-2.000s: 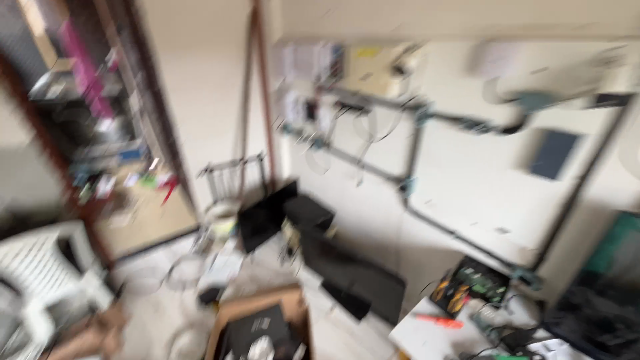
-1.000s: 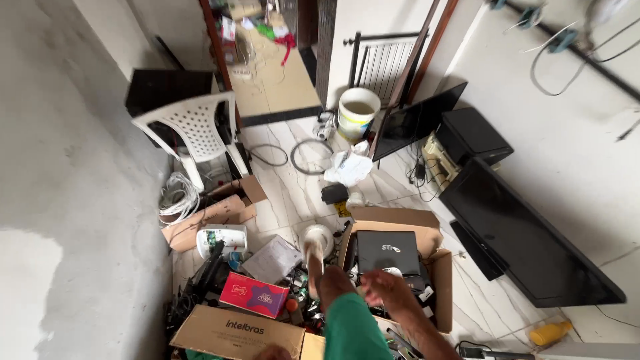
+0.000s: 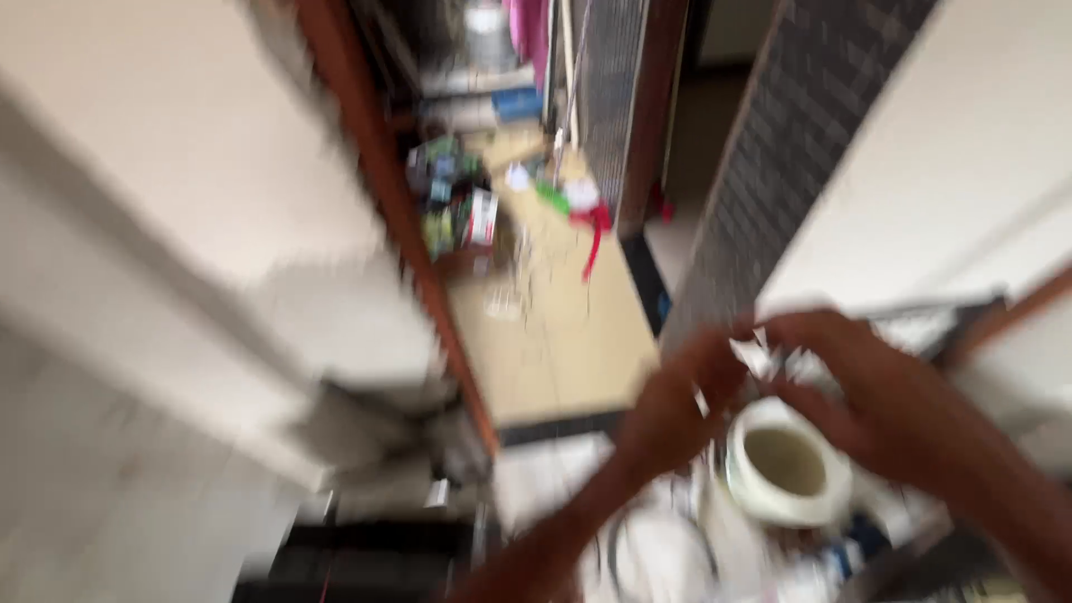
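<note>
Both hands are raised in front of me at the right of the view, blurred by motion. My left hand (image 3: 682, 402) has its fingers bent close to those of my right hand (image 3: 837, 377). Between the fingertips is a small, pale or shiny thing (image 3: 766, 356), too blurred to name; which hand grips it cannot be told. Just below the hands stands a white plastic bucket (image 3: 787, 469) on the floor, seen from above.
An open doorway with a reddish-brown wooden frame (image 3: 394, 218) leads to a beige tiled floor (image 3: 544, 352) with scattered items and a red cloth strip (image 3: 595, 243). A black object (image 3: 377, 561) is at the bottom left. A cable loop (image 3: 662, 553) lies near the bucket.
The view has swung toward the doorway. My hands, low over the open cardboard box a second ago, are now raised and close together in front of the bucket.
</note>
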